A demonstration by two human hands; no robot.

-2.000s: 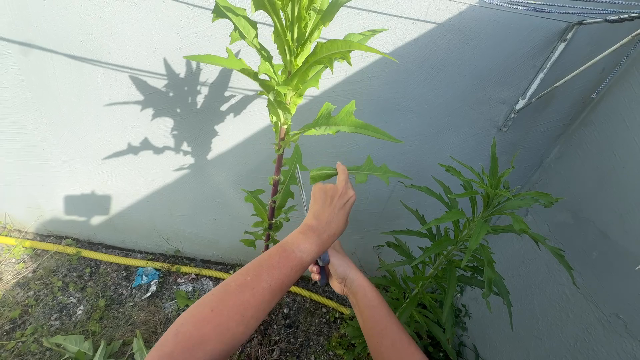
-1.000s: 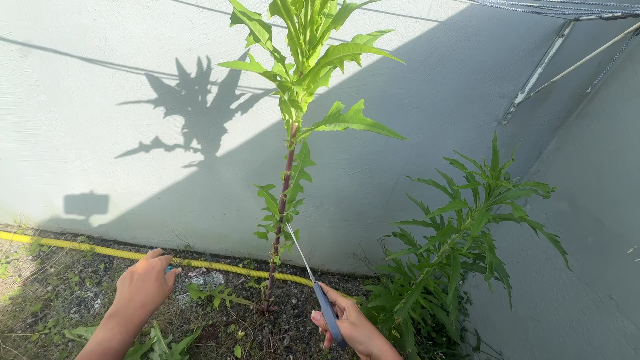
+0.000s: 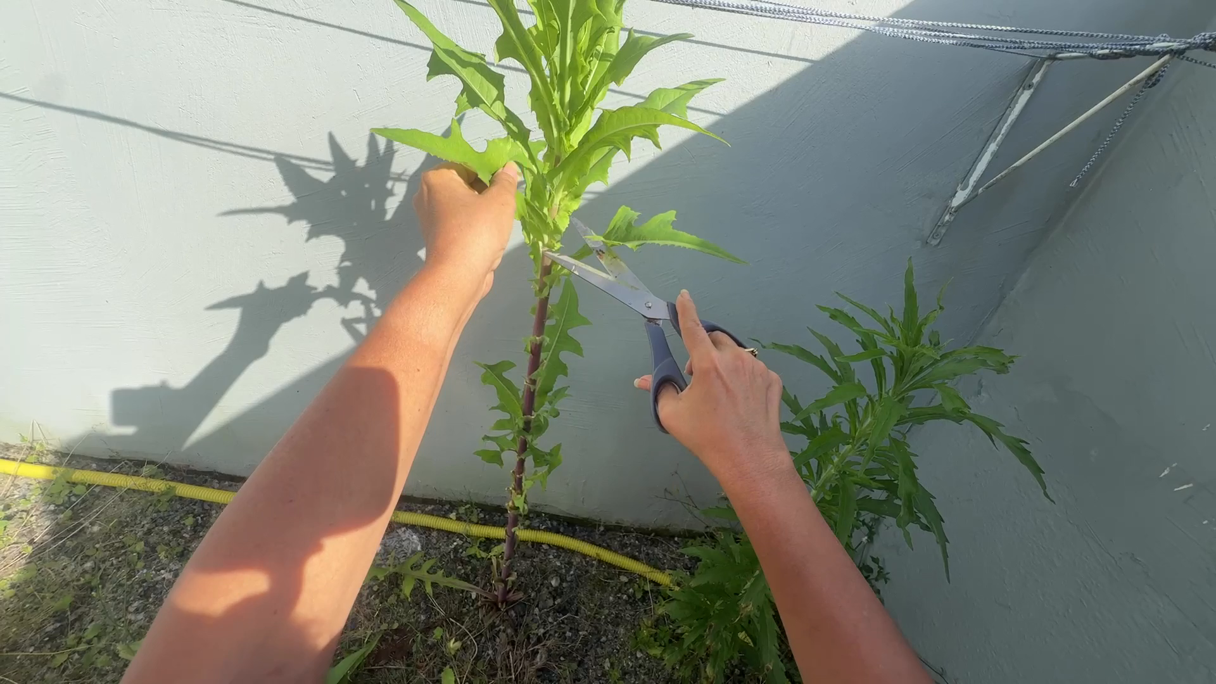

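Observation:
A tall leafy plant [image 3: 570,123] with lobed green leaves rises on a reddish-purple stem [image 3: 528,399] in front of the wall. My left hand [image 3: 468,214] grips the plant's upper left side, among the leaves under its crown. In my right hand [image 3: 727,404] is a pair of scissors [image 3: 646,302] with dark blue handles. The blades are spread apart, one tip by the top of the bare stem and the other near the base of a single leaf [image 3: 665,233] pointing right. Small leaves [image 3: 562,332] remain along the stem.
A grey-white wall [image 3: 760,190] stands behind, with another wall at the right. A bushier plant [image 3: 883,408] grows at the right. Along the ground runs a yellow corrugated hose [image 3: 446,522]. Cords [image 3: 893,33] and a metal bracket [image 3: 988,147] are at the upper right.
My left hand has risen from low at the left to the plant's upper leaves. My right hand has raised the scissors from the lower stem, and their blades have opened.

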